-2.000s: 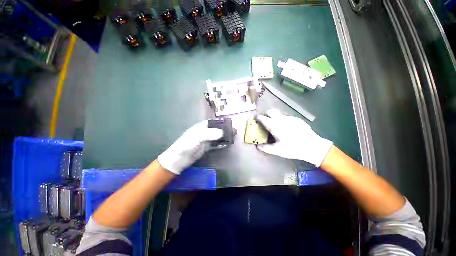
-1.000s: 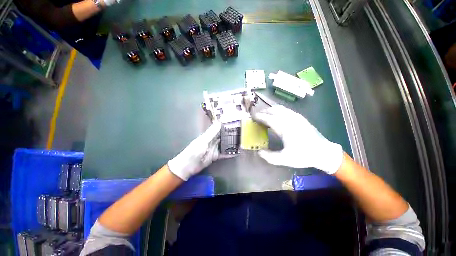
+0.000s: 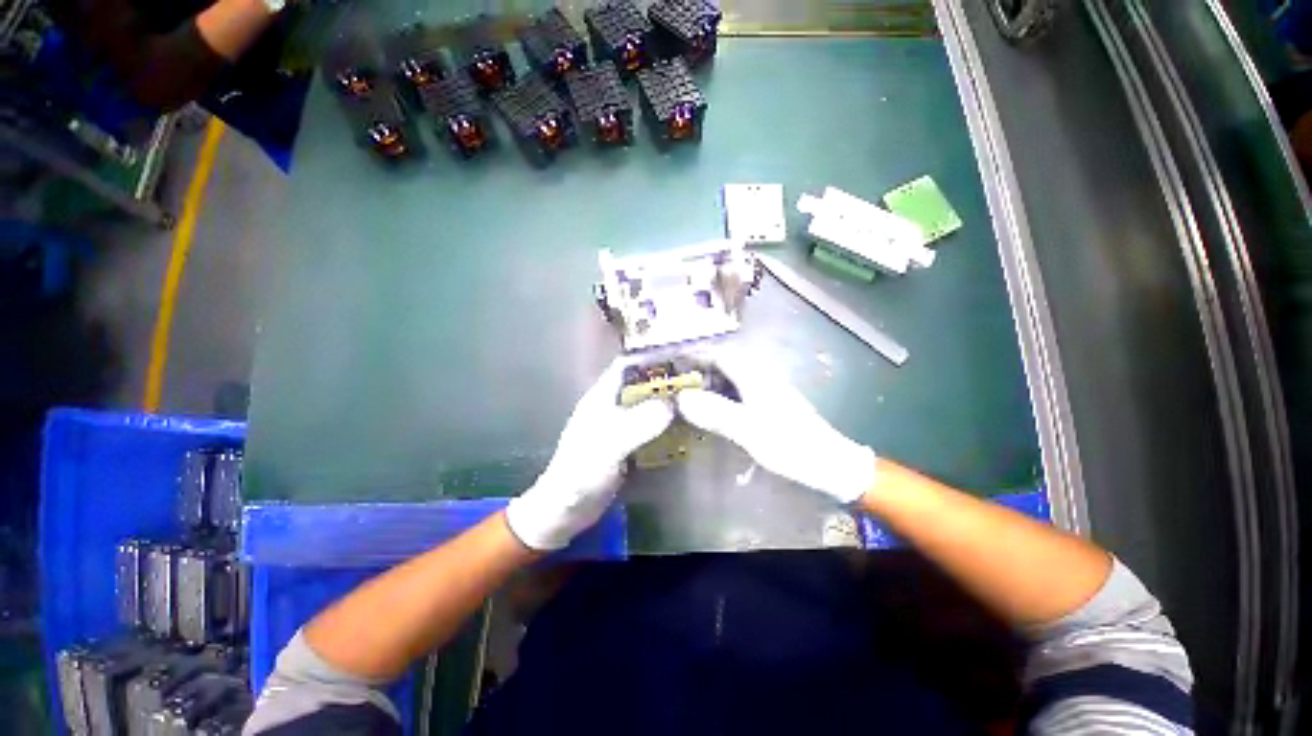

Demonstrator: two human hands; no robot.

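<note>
My left hand (image 3: 584,463) and my right hand (image 3: 777,434), both in white gloves, hold a yellowish board (image 3: 671,446) between them, thumbs meeting on top. Dark parts show at its far edge; the black block itself is mostly hidden by the board and gloves. Just beyond my hands, the silver-white metal frame (image 3: 676,299) stands on the green mat. To its right lie a thin metal strip (image 3: 842,314), a pale square (image 3: 755,213), a white cover plate (image 3: 866,232) resting over a green piece, and a bright green square (image 3: 922,210).
Finned black modules (image 3: 531,109) stand in two rows at the far side. A blue tote (image 3: 137,429) with grey boxed units (image 3: 180,582) is at lower left. A metal rail (image 3: 1017,288) runs along the right. Another person's arm (image 3: 230,26) shows at upper left.
The yellowish board was beside the black block; it has moved left into both hands, covering most of the block. My hands have come together. The frame stands clear beyond them.
</note>
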